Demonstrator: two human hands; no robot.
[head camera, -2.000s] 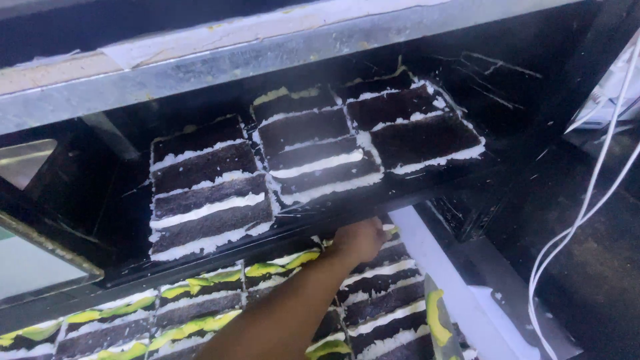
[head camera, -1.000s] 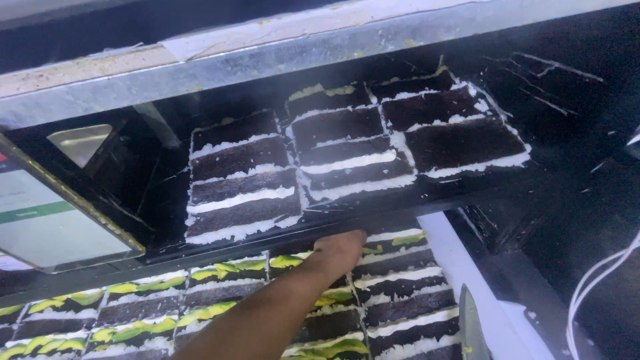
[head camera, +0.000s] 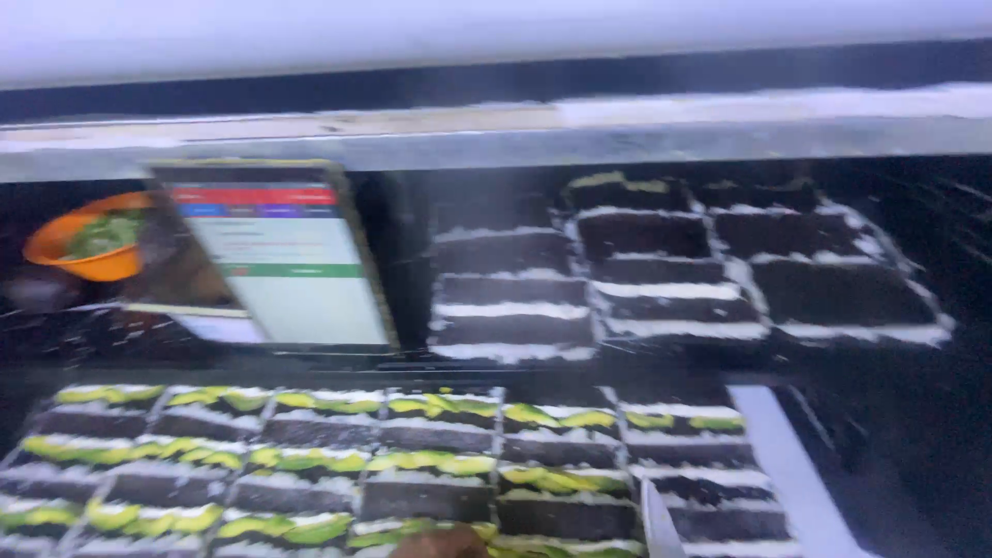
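Note:
Rows of dark nori-like sheets (head camera: 566, 518) with white rice-like bands fill the lower surface. Wavy yellow-green strips, apparently avocado slices (head camera: 298, 461), lie across many of them. Part of my left hand (head camera: 440, 542) shows at the bottom edge, over a strip in the middle columns; its fingers are blurred and cut off, so what it holds is unclear. Right of it, a pale pointed blade (head camera: 659, 518), seemingly a knife, points up over the sheets, its handle out of frame. My right hand is out of view.
A tablet (head camera: 302, 279) leans on the upper black shelf, left of more rice-banded dark sheets (head camera: 511, 291). An orange bowl (head camera: 105, 263) of chopped greens stands behind it. A metal-edged shelf (head camera: 480, 147) runs above. A white strip (head camera: 798, 473) borders the lower sheets at right.
My left hand has drawn back from the upper edge of the lower sheets to the bottom of the view. The view has swung left, bringing the orange bowl into sight.

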